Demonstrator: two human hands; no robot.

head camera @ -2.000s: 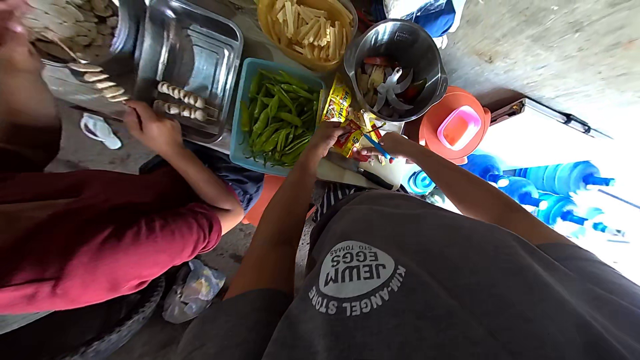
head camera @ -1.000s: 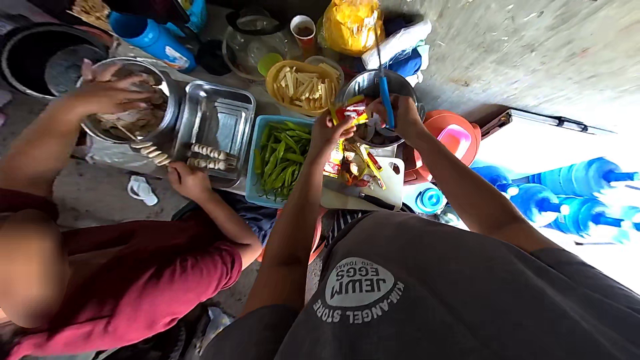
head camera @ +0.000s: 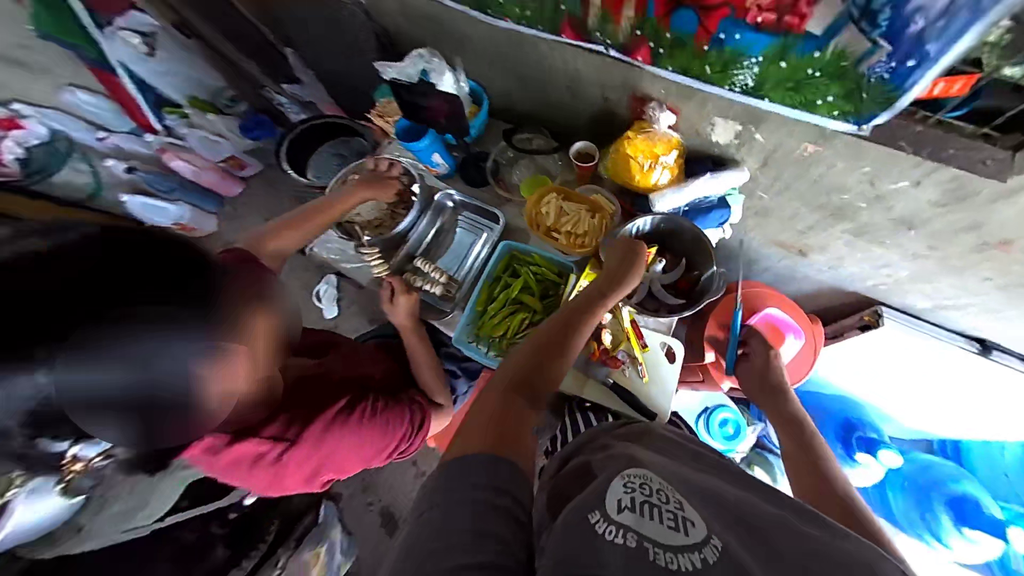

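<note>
My left hand [head camera: 624, 266] holds a small yellow packet at the left rim of a deep metal pot [head camera: 704, 276], which has curved white pieces inside. In my right hand [head camera: 756, 360], over a red plastic basin [head camera: 810, 332], is a blue-handled scissors [head camera: 734, 328], its blades pointing away from me. Between my arms, a white cutting board [head camera: 666, 372] bears yellow and red packets [head camera: 632, 340] and a black-handled knife [head camera: 632, 398]. Left of my left forearm, long green chili peppers [head camera: 520, 300] fill a light blue tray [head camera: 466, 332].
At left a person in a red shirt [head camera: 336, 408] handles skewered pieces [head camera: 374, 260] by a metal bowl [head camera: 420, 204] and a steel tray [head camera: 490, 220]. A yellow bowl of cut strips [head camera: 572, 218], a cup [head camera: 584, 156] and a yellow bag [head camera: 646, 156] stand near the wall. Blue water jugs [head camera: 932, 484] lie right.
My hands have moved apart; the right one, with the scissors, is now over the red basin, and the left is at the pot's rim. The view has widened toward the wall.
</note>
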